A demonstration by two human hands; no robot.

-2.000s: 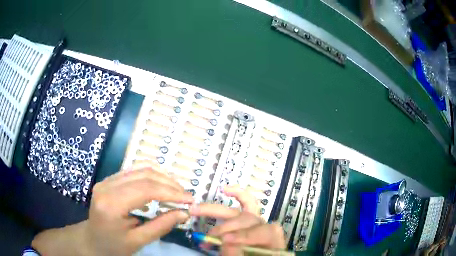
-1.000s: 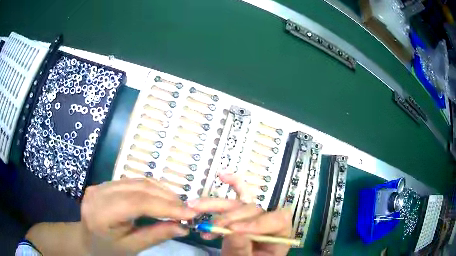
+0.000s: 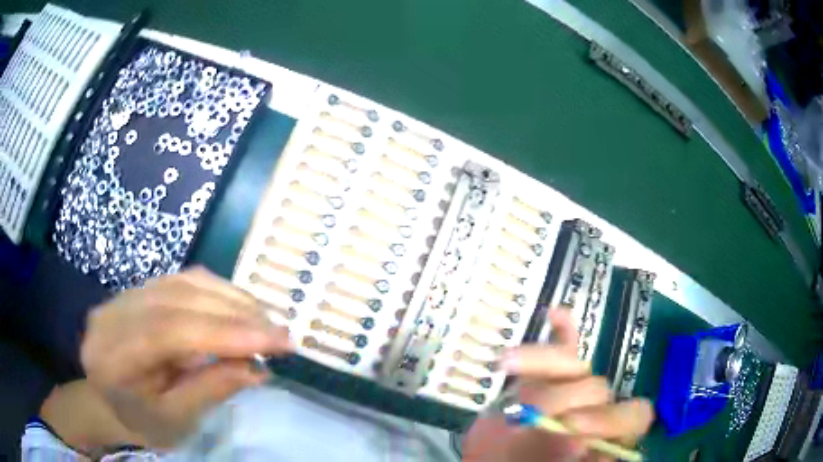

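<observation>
My left hand (image 3: 180, 347) is at the lower left, its fingertips pinched near the front left corner of the white slotted tray (image 3: 379, 236); a tiny shiny bit shows between them, too blurred to name. My right hand (image 3: 564, 397) is at the lower right, holding a brush with a blue end and pale yellow handle (image 3: 591, 440). Its index finger and thumb are raised and apart. Dark round-headed parts (image 3: 361, 340) sit at the slot ends. A grey bar fixture (image 3: 447, 275) lies across the tray.
A black tray of metal rings (image 3: 171, 171) and a white narrow-slotted tray (image 3: 45, 99) are at left. More bar fixtures (image 3: 632, 329) stand at right, beside a blue bin (image 3: 690, 383) with a metal pot. A bar fixture (image 3: 641, 88) lies across the green conveyor near its rail.
My hands were together at the tray's front; they have moved apart, left hand left and right hand right with the brush. The view has shifted, so the trays sit higher and further right.
</observation>
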